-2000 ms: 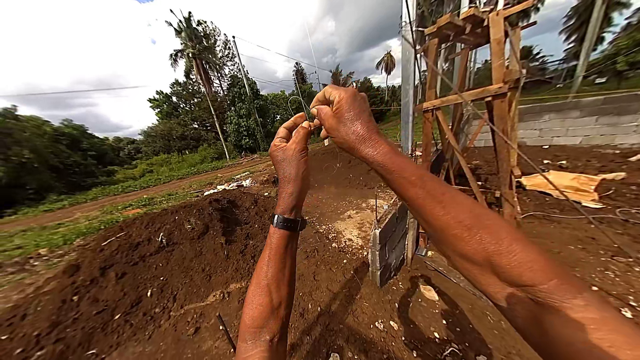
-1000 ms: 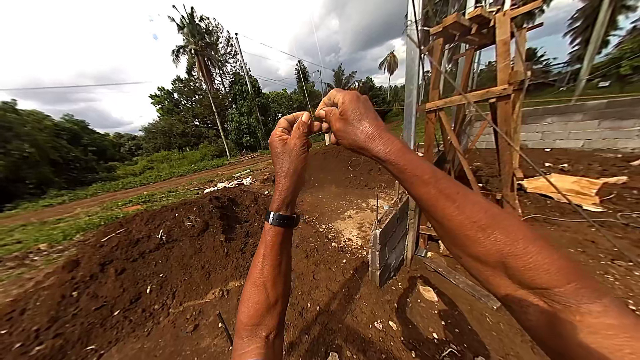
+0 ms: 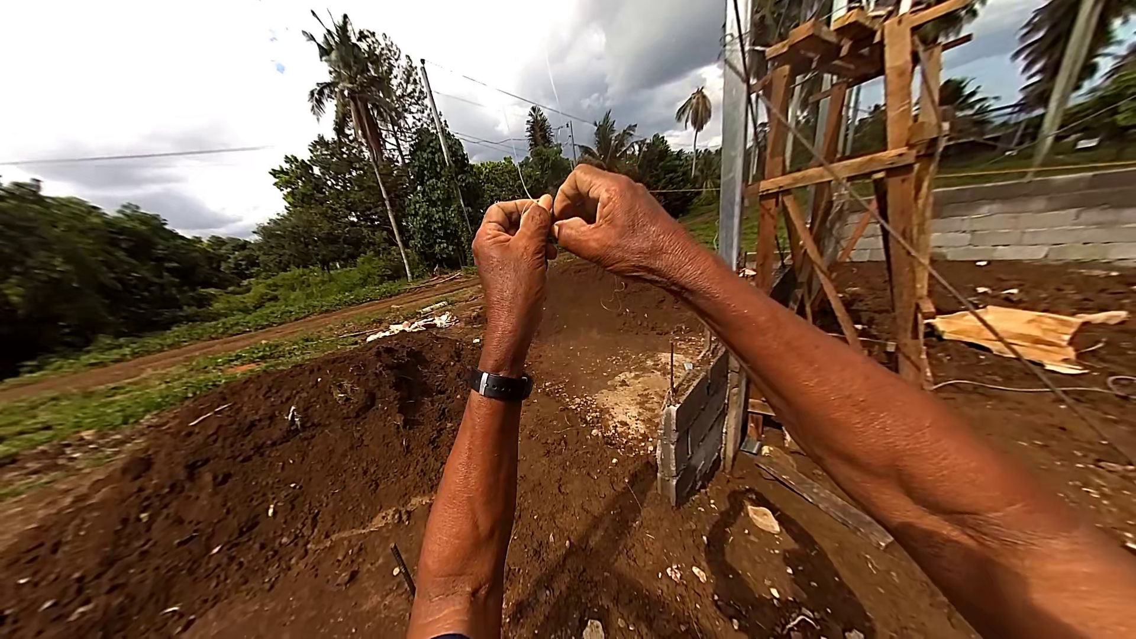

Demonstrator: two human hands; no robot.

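Both of my hands are raised at the upper middle of the head view, their fingertips meeting. My left hand (image 3: 515, 257), with a dark band (image 3: 500, 385) on its wrist, pinches a thin pale line (image 3: 517, 167) between thumb and forefinger. The line rises from the fingertips toward the sky. My right hand (image 3: 615, 219) is bent inward from the right, thumb and forefinger pinched at the same spot. The part of the line between the fingertips is mostly hidden.
A low concrete-block wall piece (image 3: 694, 430) with upright rebar stands below right, beside a metal post (image 3: 734, 133) and timber scaffolding (image 3: 898, 195). A dirt mound (image 3: 337, 435) lies left. A diagonal wire (image 3: 923, 257) crosses the right side, above a tan sheet (image 3: 1012, 333) and a board (image 3: 825, 501).
Two seconds ago a small green thing and a loop of line showed at my fingertips; now fingers cover that spot. Both hands remain raised and together.
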